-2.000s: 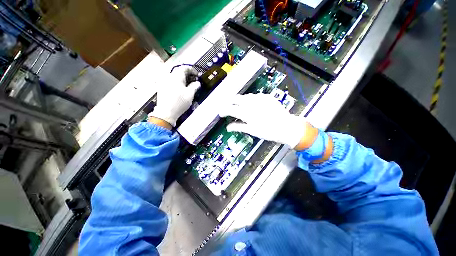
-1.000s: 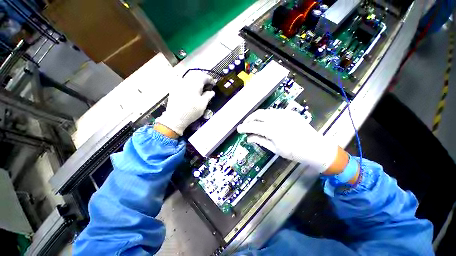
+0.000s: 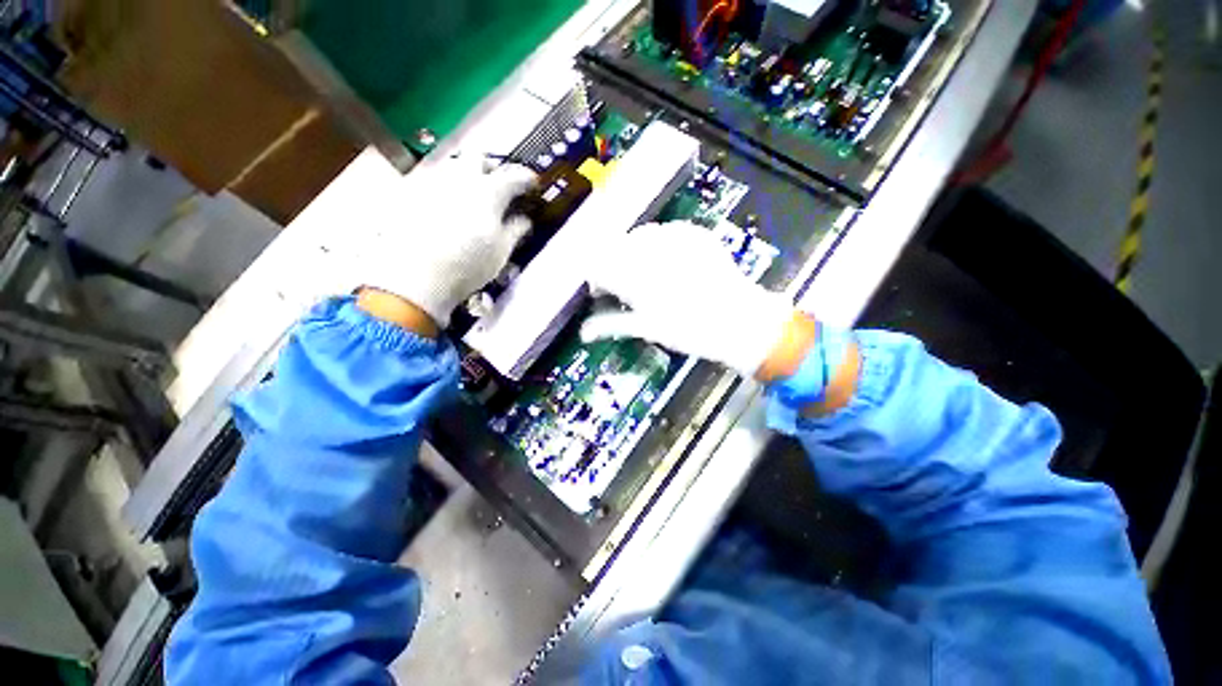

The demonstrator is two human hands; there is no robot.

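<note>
A green circuit board [image 3: 603, 402] crowded with parts lies in a dark solder carrier [image 3: 536, 516] on the conveyor. A long silver-white heat sink [image 3: 590, 255] runs across it. My left hand [image 3: 436, 241], in a white glove, is at the board's far-left side beside the dark transformer [image 3: 556, 198], thumb and fingers spread around parts there; whether it grips anything is hidden. My right hand [image 3: 690, 295], in a white glove with a blue wrist strap, is over the board against the near side of the heat sink. Its thumb and fingers are apart, with their contact unclear.
A second loaded board [image 3: 804, 81] lies beyond in its own carrier. A metal conveyor rail [image 3: 885, 255] runs along the near side. A cardboard box [image 3: 201, 107] and a green surface [image 3: 442, 54] are at the far left. A black tote [image 3: 1045, 308] is at the right.
The view has shifted, so the boards appear lower right to upper left of before. Both hands stay at the same board, the left beside the transformer and the right by the heat sink.
</note>
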